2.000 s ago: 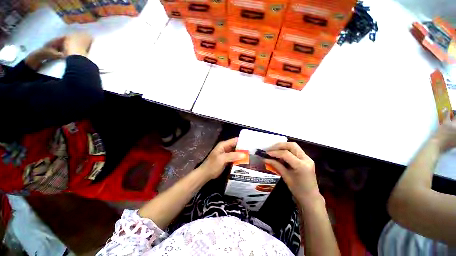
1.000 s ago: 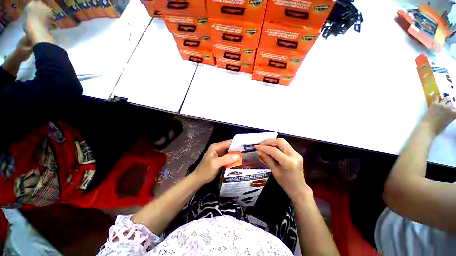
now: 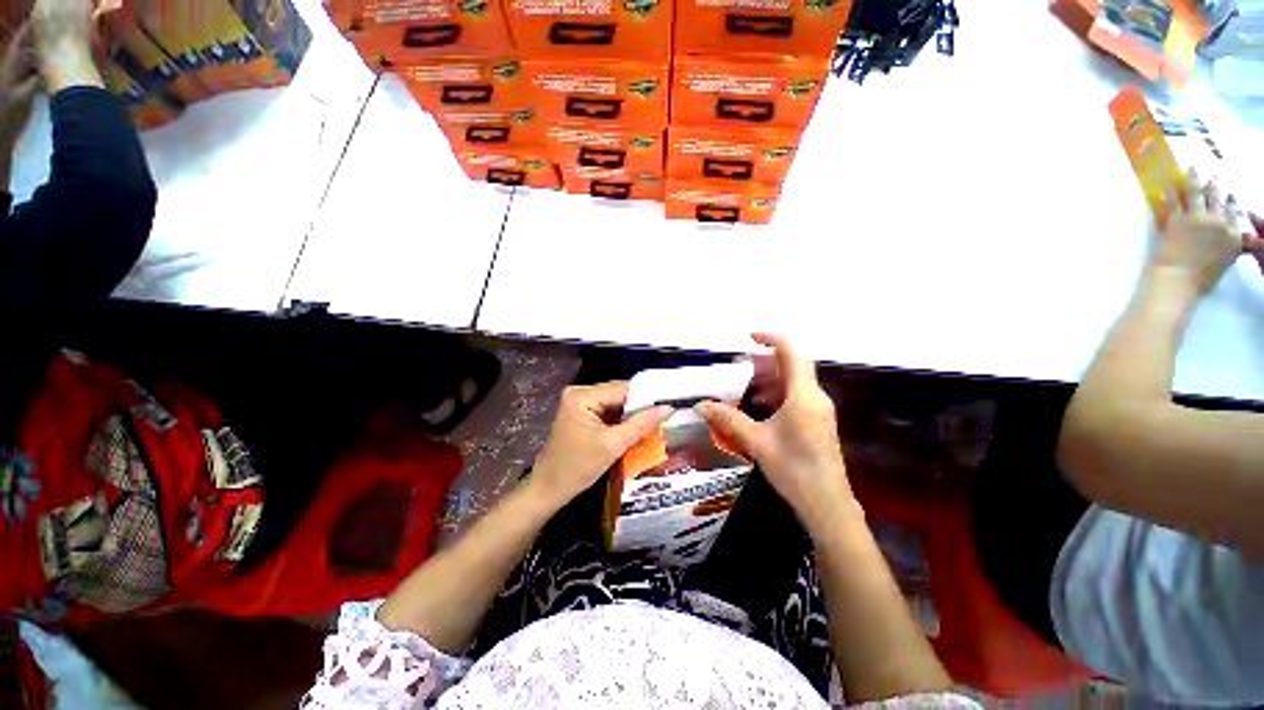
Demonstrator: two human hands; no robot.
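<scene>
A retail carton (image 3: 677,511) with a white printed panel stands on my lap, its top open. Its top flap (image 3: 689,384) is raised, white side toward me, with a dark handle (image 3: 685,405) across it, mostly covered by my thumbs. Orange side flaps show below the thumbs. My left hand (image 3: 584,441) grips the flap's left side, thumb at the handle. My right hand (image 3: 793,427) has its thumb on the handle's right end and its index finger raised behind the flap.
A stack of finished orange cartons (image 3: 589,97) stands on the white table (image 3: 887,250), a black handle pile (image 3: 894,33) beside it. A person's arm (image 3: 1157,375) reaches over an orange-yellow carton (image 3: 1148,150) at right. Another person's dark sleeve (image 3: 86,194) and a carton row (image 3: 208,56) are at left.
The flap has tilted, and both thumbs now press at the handle; earlier my right fingers pinched it. My right index finger has lifted. The view has shifted, moving the stack left and up.
</scene>
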